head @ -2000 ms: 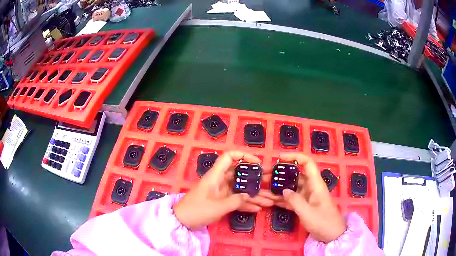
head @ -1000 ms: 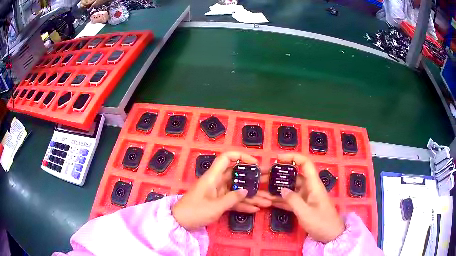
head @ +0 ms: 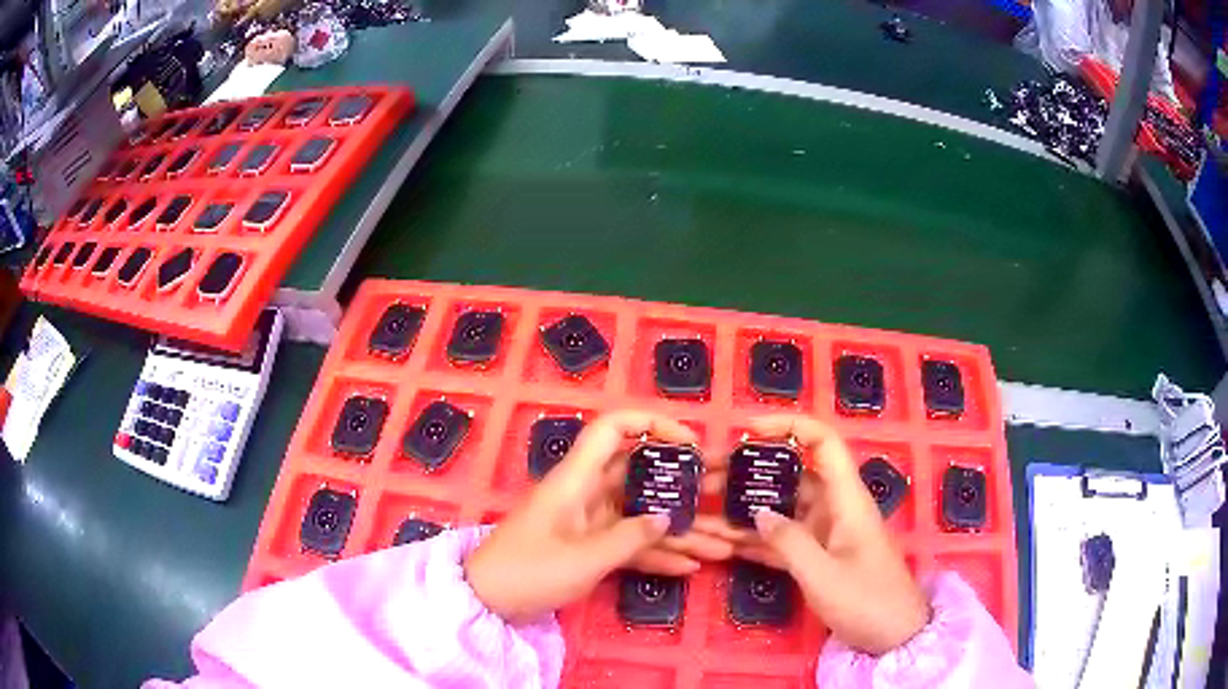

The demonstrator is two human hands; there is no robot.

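My left hand (head: 572, 532) holds a dark smartwatch body (head: 663, 482) over the foam tray, its lit screen facing me with lines of white text. My right hand (head: 848, 538) holds a second smartwatch body (head: 764, 479) beside it, also lit with white text. Each thumb is at the lower part of its screen. The red foam tray (head: 490, 389) lies under both hands. Its square pockets hold many watches with their black backs and round rings up. My hands and sleeves hide some pockets.
A second red foam tray (head: 276, 287), full of watches, is tilted at the left. A white calculator (head: 195, 411) lies below it. A clipboard with paper (head: 1064, 521) and one small watch (head: 1098, 563) is at the right. A green conveyor belt (head: 754, 215) runs behind the tray.
Both screens showed a menu list with coloured icons. The right-hand watch changed to white text first, then the left-hand one. The hands have hardly moved.
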